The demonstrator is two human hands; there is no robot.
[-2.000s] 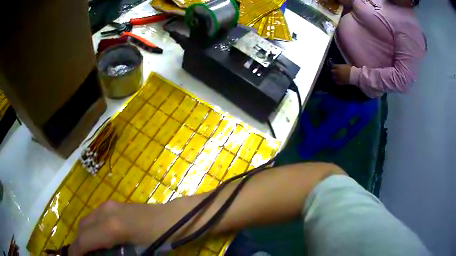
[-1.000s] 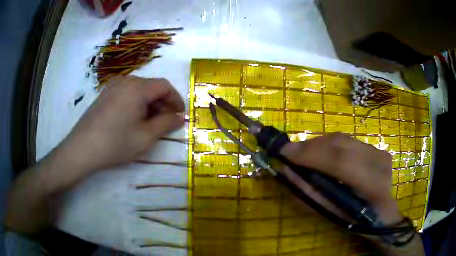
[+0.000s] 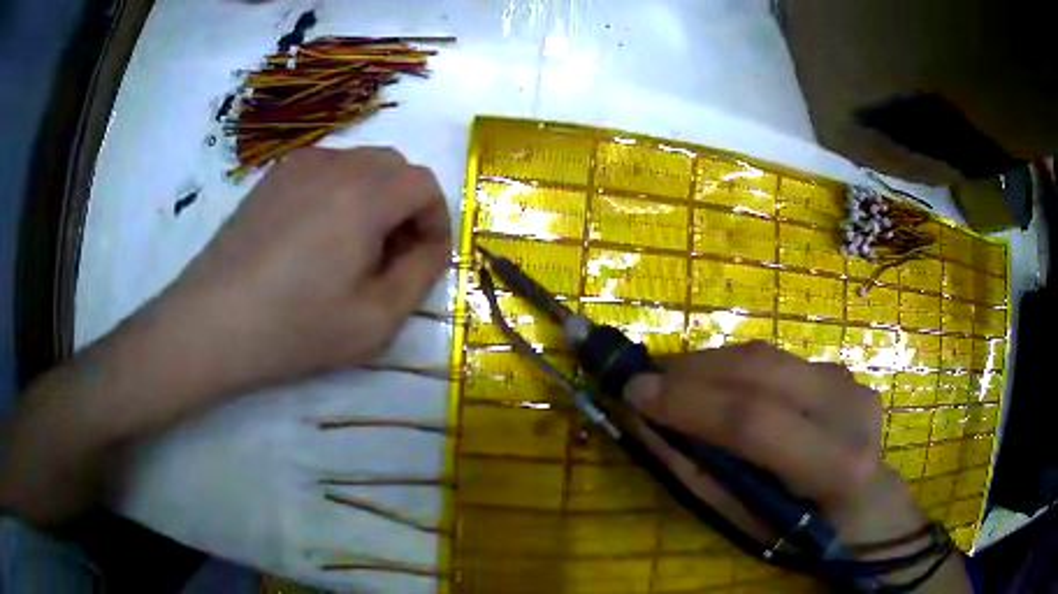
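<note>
A glossy yellow film sheet with brown grid lines (image 3: 522,447) lies flat. Several thin red-brown lead wires (image 3: 389,425) stick out past its left edge. My right hand (image 3: 772,424) is shut on the black soldering iron (image 3: 609,357), whose tip touches or nearly touches the sheet near its left edge, with the thin guide tube beside it. My left hand (image 3: 337,261) is just left of that edge, thumb and fingertips pinched together close to the iron's tip. Whether a wire is between them is hidden.
A pile of loose red-brown and yellow wires (image 3: 337,93) lies beyond my left hand on the white bench (image 3: 603,58). A bundle of white-ended leads (image 3: 882,230) lies on the sheet's far side. A brown carton (image 3: 917,70) stands at the far right, a tin (image 3: 994,200) beside it.
The view has turned from the black box and carton side to the sheet's left edge. Since one second ago, the iron's tip has moved nearer to that edge and my left fingertips.
</note>
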